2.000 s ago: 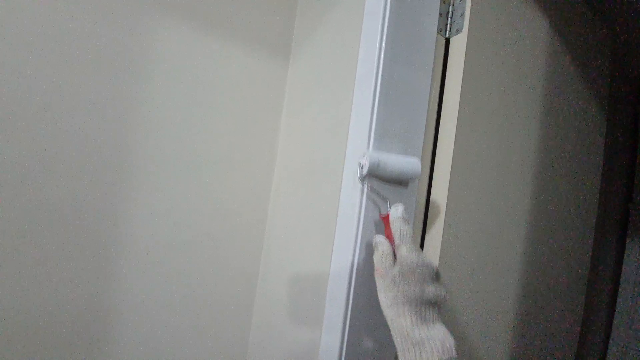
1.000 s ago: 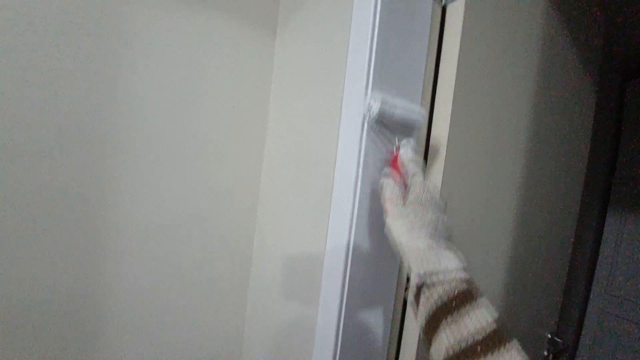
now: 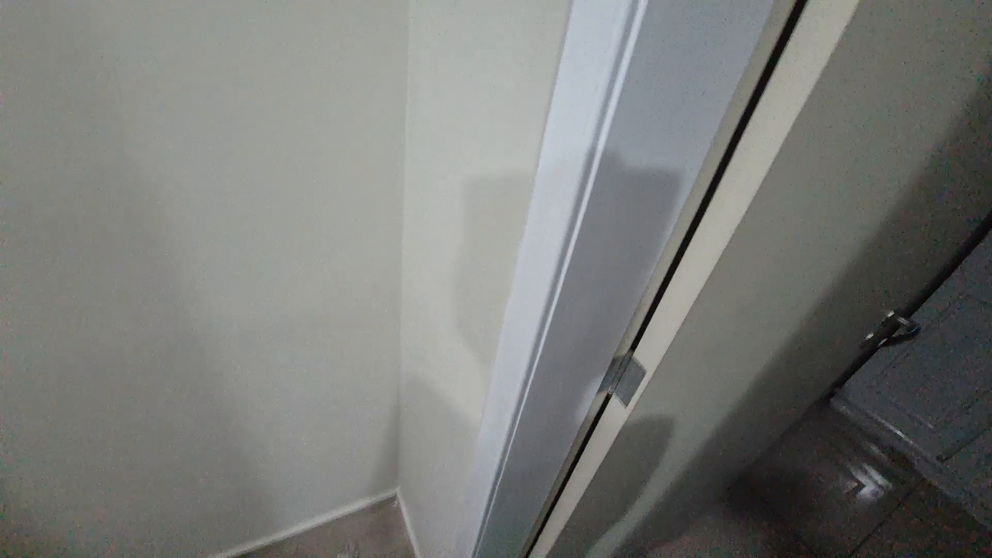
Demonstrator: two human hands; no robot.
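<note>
Neither my left hand nor my right hand shows now, and the paint roller is out of view too. A white painted door frame (image 3: 566, 256) runs slantwise down the middle of the head view. Dark shadows fall across its face and on the narrow wall beside it. Along the frame's right side is the edge of a door (image 3: 868, 155), with a dark gap between them. A metal hinge (image 3: 624, 378) bridges that gap in the lower part of the view.
A large pale wall (image 3: 217, 256) fills the left and meets the narrow wall in a corner. White baseboard (image 3: 310, 527) edges the floor below. At right are a door handle (image 3: 891, 329), a grey panelled surface (image 3: 930, 372) and shiny dark floor tiles (image 3: 837, 480).
My gloved right hand, earlier holding the red-handled paint roller against the door frame, has left the view with it. The view has tipped downward, bringing the floor and a hinge into sight.
</note>
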